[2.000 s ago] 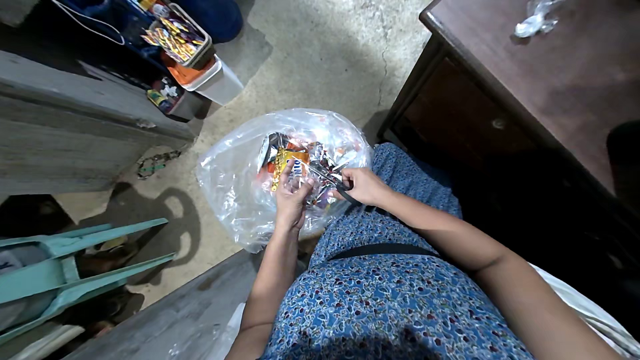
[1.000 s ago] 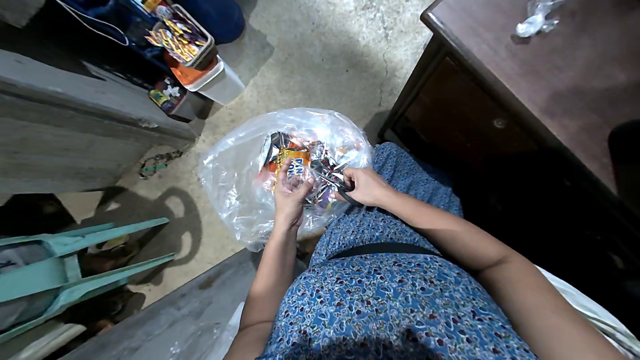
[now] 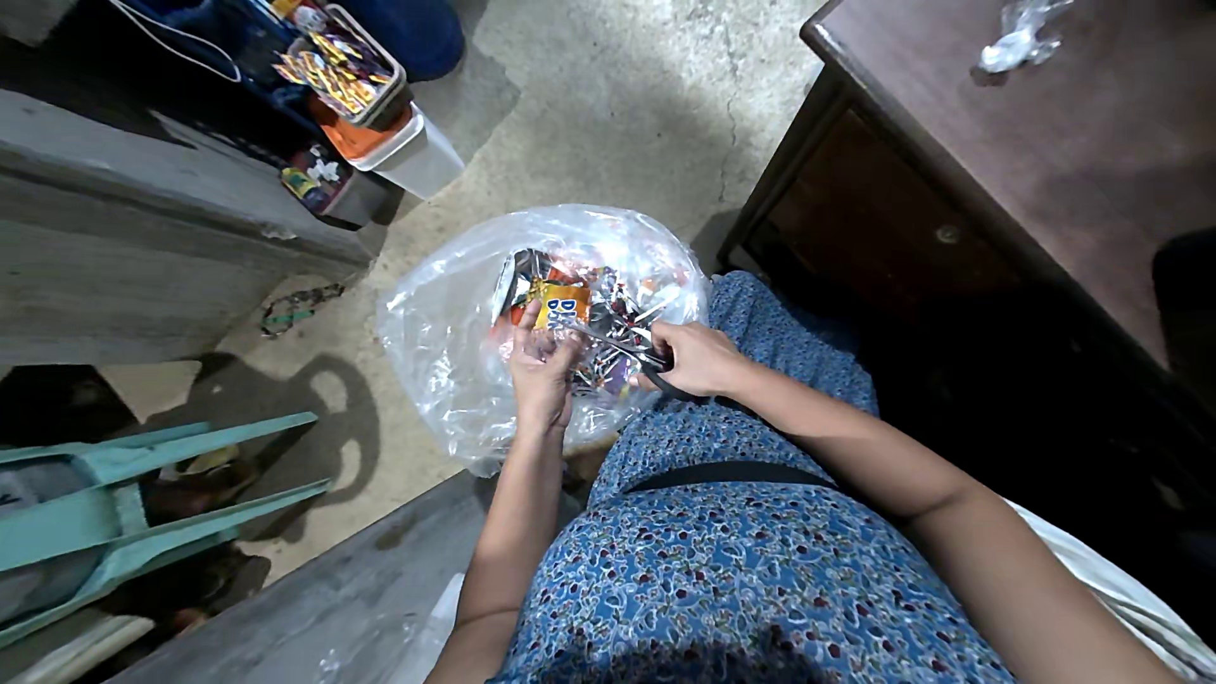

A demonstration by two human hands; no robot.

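My left hand pinches an orange and yellow foil wrapper over a large clear plastic bag. In my right hand is a pair of scissors with black handles, its blades pointing left toward the wrapper and the left fingertips. Below both hands, many cut silvery and coloured wrapper pieces lie in the bag. A dark and silver foil packet sits just beyond the wrapper. Whether the blades touch the wrapper is not clear.
A dark wooden desk with crumpled clear plastic stands at the right. Upper left, a basket of wrapper strips rests by a white container. A green plastic chair is at the lower left, near a grey wall.
The orange wrapper shows more fully in my left hand than two seconds ago, and it has shifted slightly since the last frame. The scissors stay in my right hand.
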